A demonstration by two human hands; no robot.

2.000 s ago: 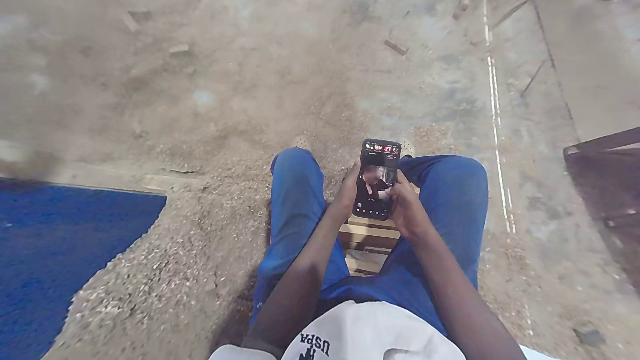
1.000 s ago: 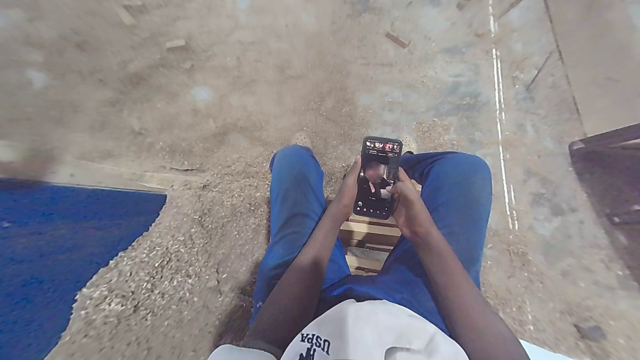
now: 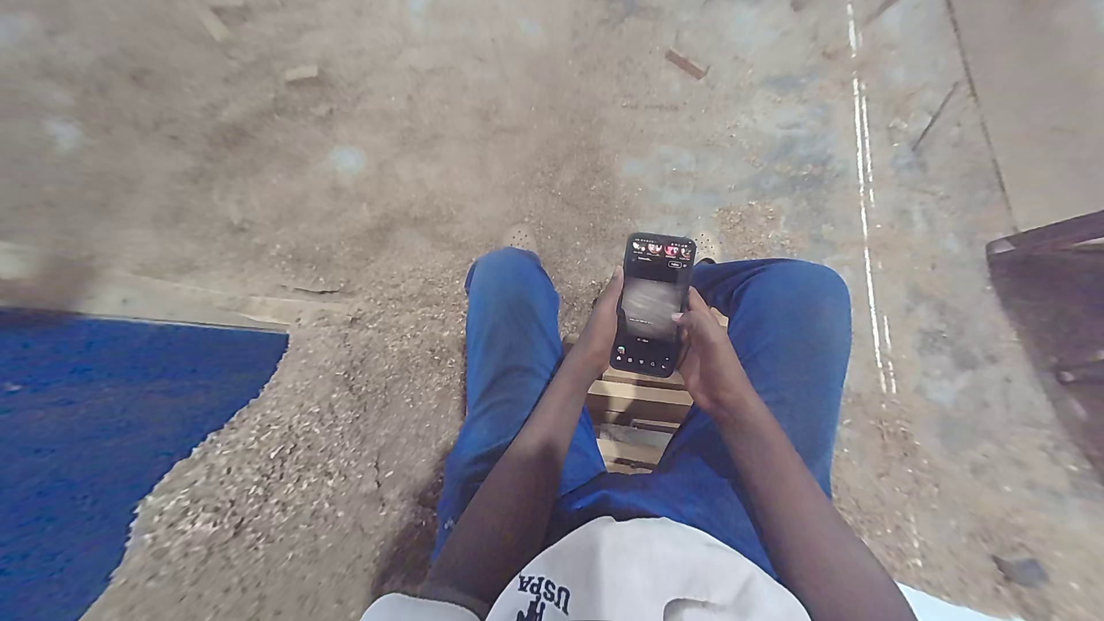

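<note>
A black smartphone [image 3: 653, 304] is held upright between my two hands above my lap, its lit screen facing me. My left hand [image 3: 597, 332] grips the phone's left edge. Along the right edge my right hand [image 3: 709, 349] holds it, the thumb over the lower right part of the screen. Blue trousers cover my legs, spread to either side of the phone. Below it, light wooden slats [image 3: 638, 401] show between my thighs. The fingers behind the phone are hidden.
Wood shavings [image 3: 285, 448] lie on the floor at the left, beside a blue surface [image 3: 121, 431]. Small wood offcuts [image 3: 686, 64] lie farther ahead. A dark object with a raised edge [image 3: 1048, 233] stands at the right.
The picture on the phone's screen has changed to a blurred, pale grey one. Both hands stay on the phone in nearly the same place.
</note>
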